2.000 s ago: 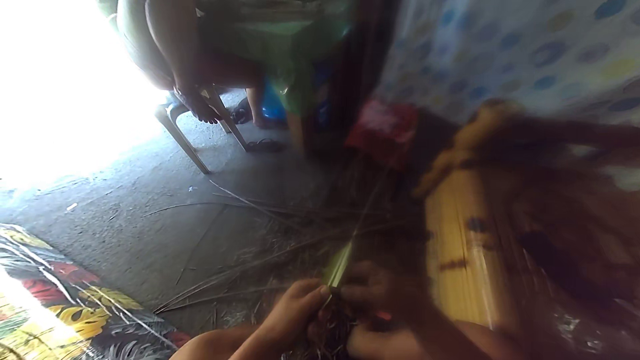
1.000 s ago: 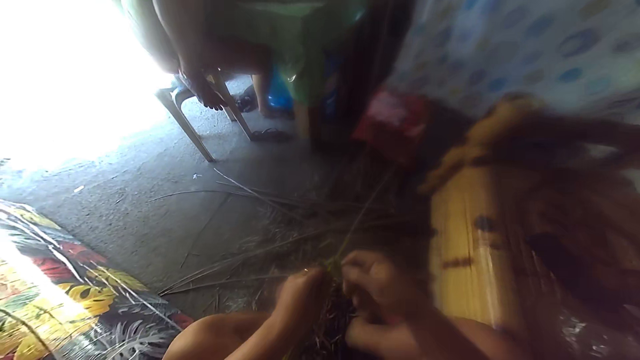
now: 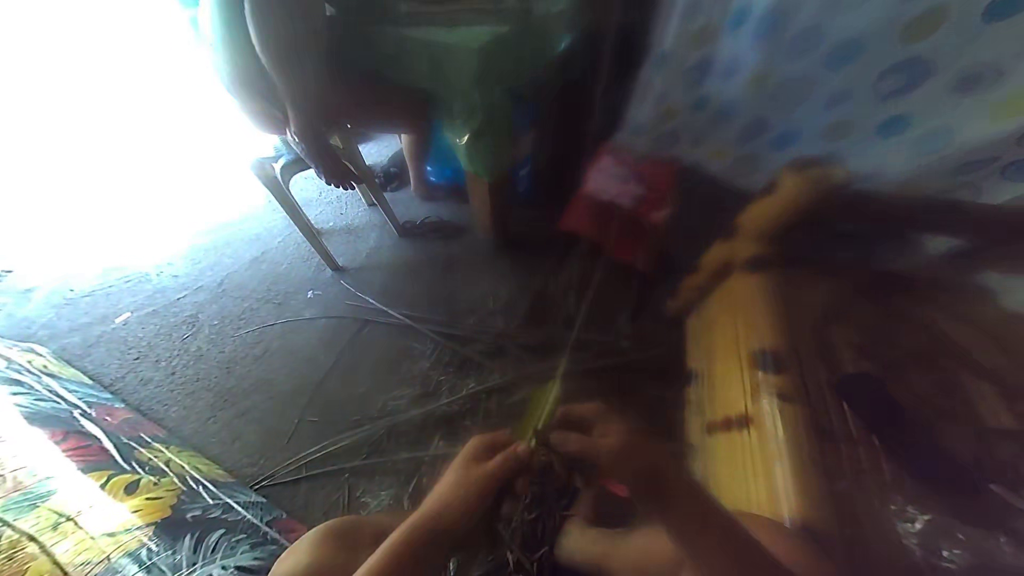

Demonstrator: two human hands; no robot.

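Note:
Both hands meet low in the middle of the head view. My left hand [image 3: 484, 472] pinches the base of a green leaf strip [image 3: 542, 408] between thumb and fingers. Close beside it on the right, my right hand [image 3: 596, 436] has its fingers bent at the same strip; it is dark and blurred, so its hold is unclear. A long thin pale strand [image 3: 578, 320] runs up and away from the hands. Below them, between my legs, lies a dark heap of scraps [image 3: 534, 512].
Long thin strips [image 3: 376, 428] lie across the concrete floor [image 3: 200, 344]. A leaf-patterned cloth [image 3: 152, 488] is at lower left, a bamboo bench [image 3: 744, 400] at right. Beyond are a red bag [image 3: 620, 200], a dotted curtain [image 3: 840, 88] and a plastic chair [image 3: 300, 208] with a seated person.
A second ago my hands were close together with little green showing; now the green strip stands out above my fingers. The seated person and the chair have stayed in place.

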